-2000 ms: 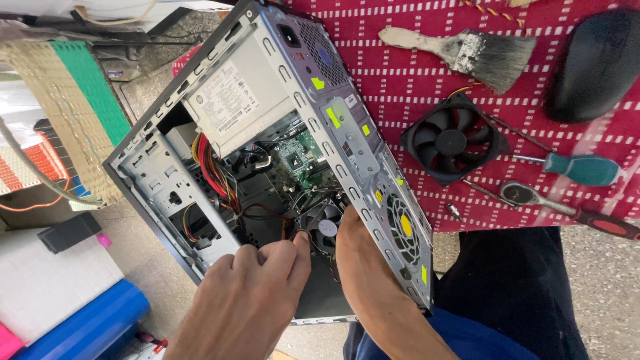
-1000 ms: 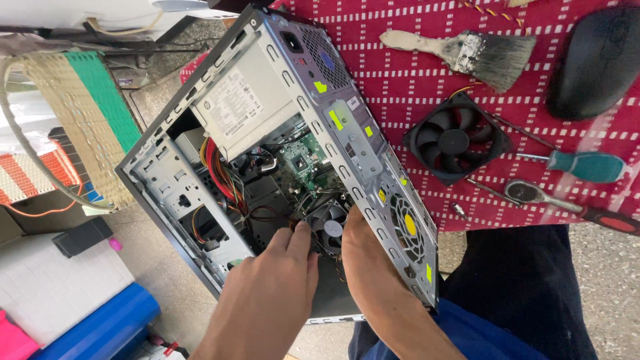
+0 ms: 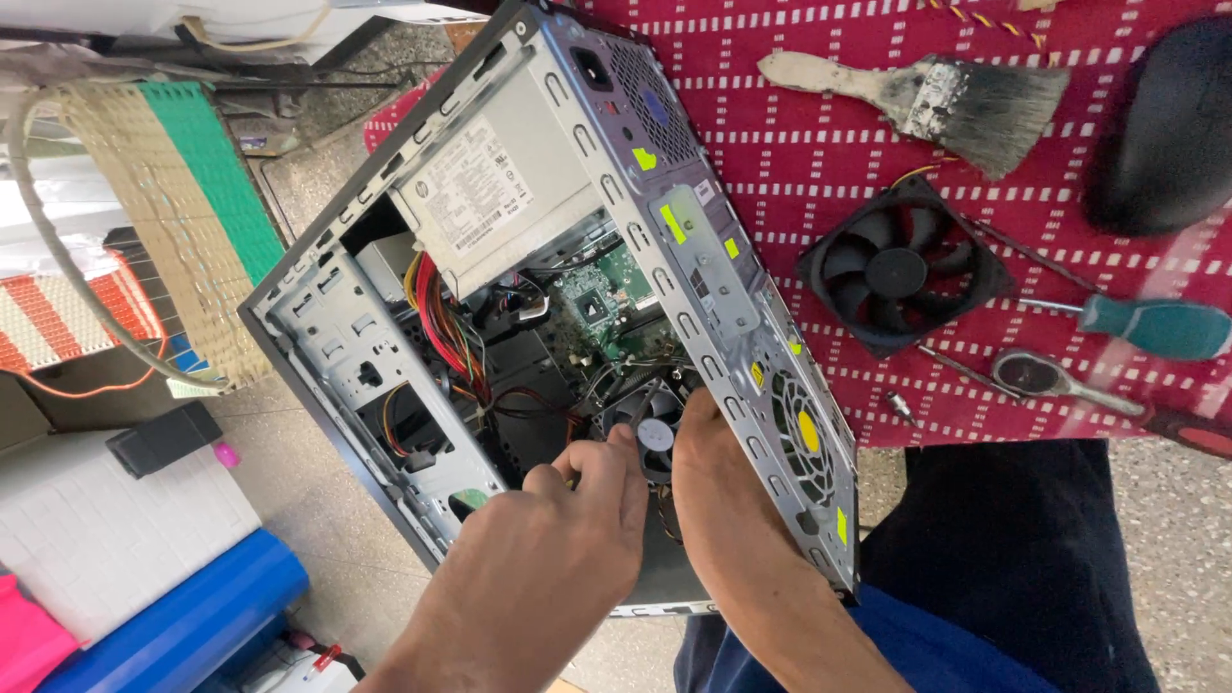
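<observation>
An opened computer tower case [image 3: 688,318] lies tilted with its inside facing me. My left hand [image 3: 577,491] is inside it, fingers bent together against the left edge of a small cooling fan [image 3: 656,435]; whether they grip something is hidden. On the other side of that fan, my right hand [image 3: 701,423] reaches in beside the case's rear panel, its fingertips out of sight. Above both hands lie a green motherboard [image 3: 592,303], a bundle of red, yellow and black wires [image 3: 448,332] and the metal power supply [image 3: 491,192]. Twisted thin wires hang below the fan.
On the red patterned cloth [image 3: 741,58] at right lie a paintbrush [image 3: 982,106], a loose black case fan [image 3: 897,272], a teal-handled screwdriver [image 3: 1155,325], a ratchet [image 3: 1078,385], a small metal bit [image 3: 901,406] and a dark computer mouse [image 3: 1165,125]. A woven chair [image 3: 173,221] stands at left.
My left hand has shifted slightly, its fingers now more curled at the fan's edge. My right hand stays beside the fan.
</observation>
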